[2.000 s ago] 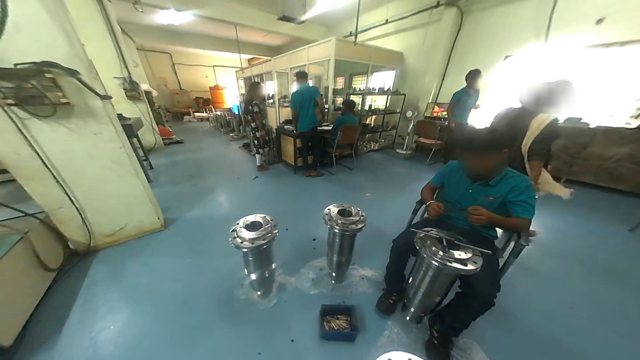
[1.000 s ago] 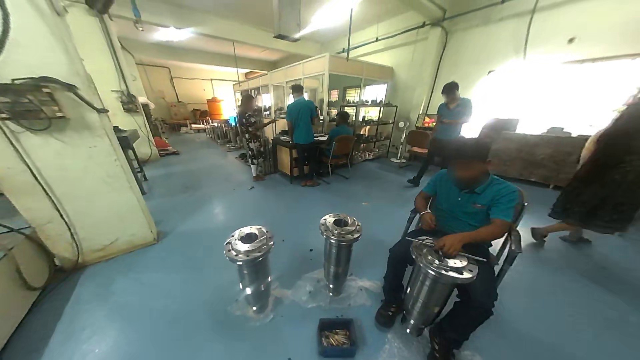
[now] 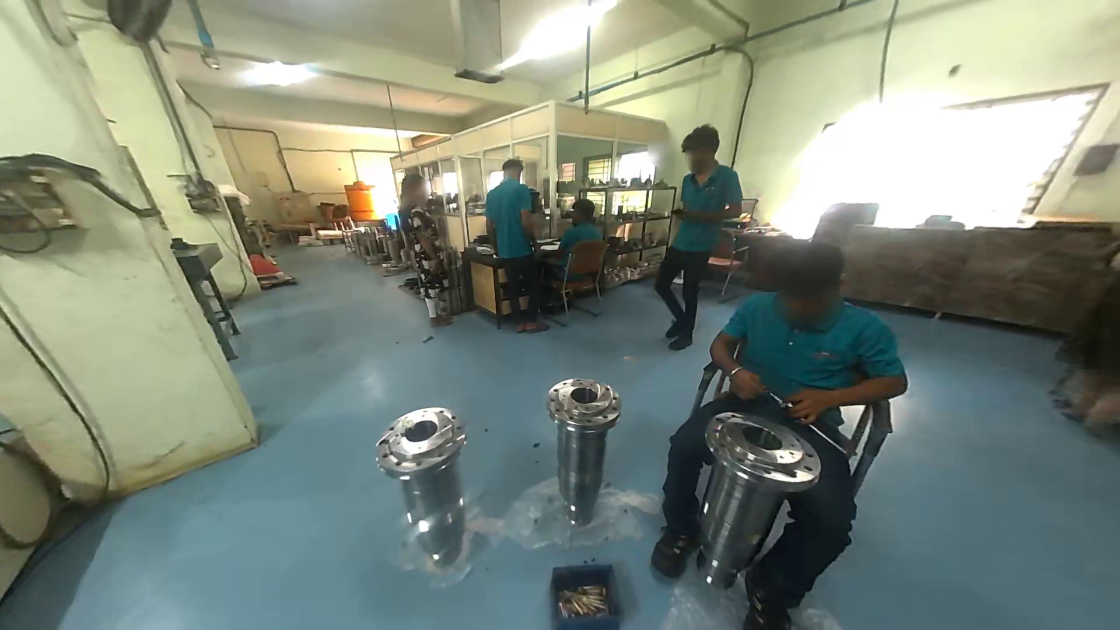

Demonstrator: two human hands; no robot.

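Note:
Neither my left hand nor my right hand shows in the head view. Three flanged metal cylinders stand on the blue floor: a left one (image 3: pixel 433 490), a middle one (image 3: pixel 582 464) and a right one (image 3: pixel 744 507) between the knees of a seated person (image 3: pixel 809 350). That person holds a thin metal rod or tool (image 3: pixel 822 433) in both hands above the right cylinder's flange. A dark blue bin (image 3: pixel 584 573) at the bottom centre holds several brass-coloured small parts (image 3: pixel 583 602). Clear plastic sheeting (image 3: pixel 542 516) lies under the cylinders.
A co-worker (image 3: pixel 700 227) stands behind the seated person. Farther back, several people are around a desk (image 3: pixel 486 284) beside a glazed partition. A pillar (image 3: pixel 114 306) rises at left. A blurred dark garment (image 3: pixel 1089 350) is at the right edge.
The standing co-worker has come forward and left from near the window. The person at right has moved out toward the right edge. The seated person's hands have shifted back from the flange.

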